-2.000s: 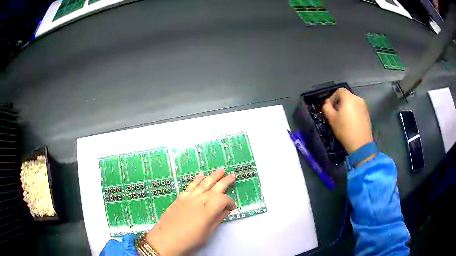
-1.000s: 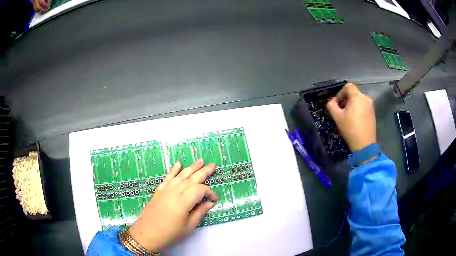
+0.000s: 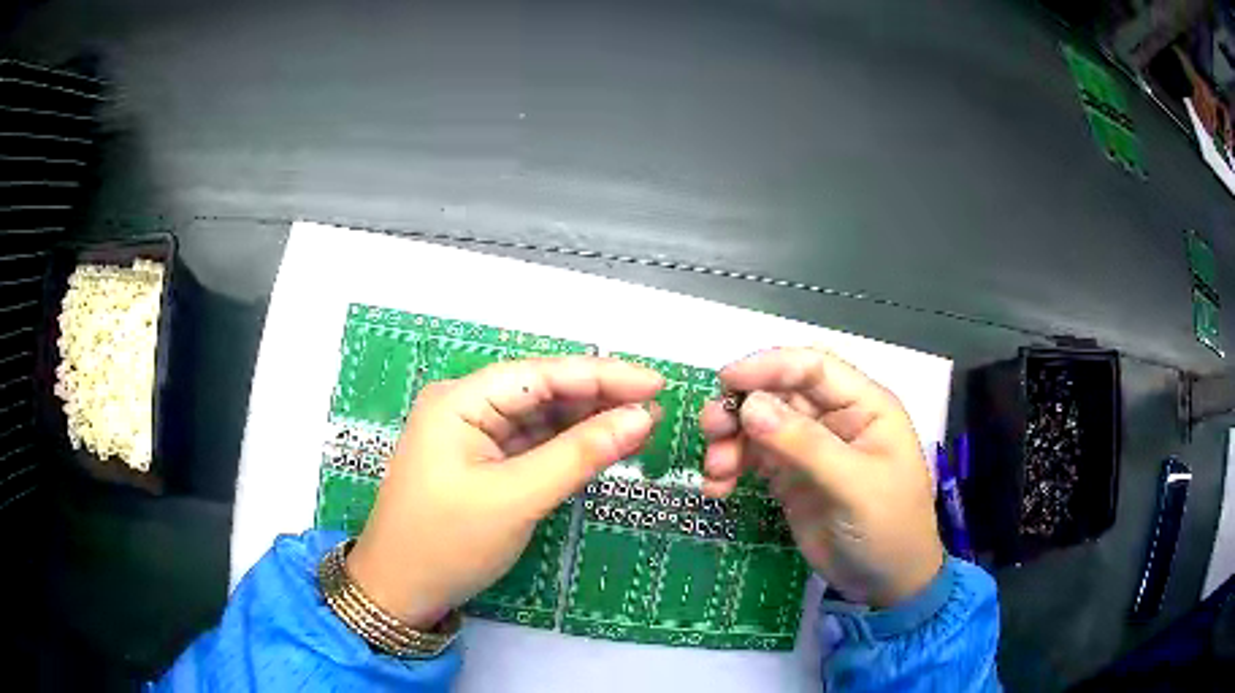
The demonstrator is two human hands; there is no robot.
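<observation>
Two green PCB panels [image 3: 688, 582] lie side by side on a white sheet [image 3: 285, 325], partly covered by my hands. My right hand [image 3: 833, 467] is raised over the right panel and pinches a small dark component [image 3: 733, 401] between thumb and fingertips. My left hand [image 3: 494, 474] is over the panels just left of it, thumb and index finger apart; I see nothing held in it. The black component bin [image 3: 1070, 447] stands at the right, filled with dark parts. The black spacer bin [image 3: 111, 363] at the left is heaped with cream pieces.
A purple-blue pen [image 3: 955, 494] lies between the sheet and the component bin. A slim black phone [image 3: 1162, 539] lies right of that bin. Green panels [image 3: 1111, 115] lie on the dark surface at the far right. A dark ribbed rack [image 3: 41, 176] is at the left edge.
My right hand has left the component bin and come over the panels with a dark component. My left hand has lifted off the panels. The view has turned, shifting the bins rightward.
</observation>
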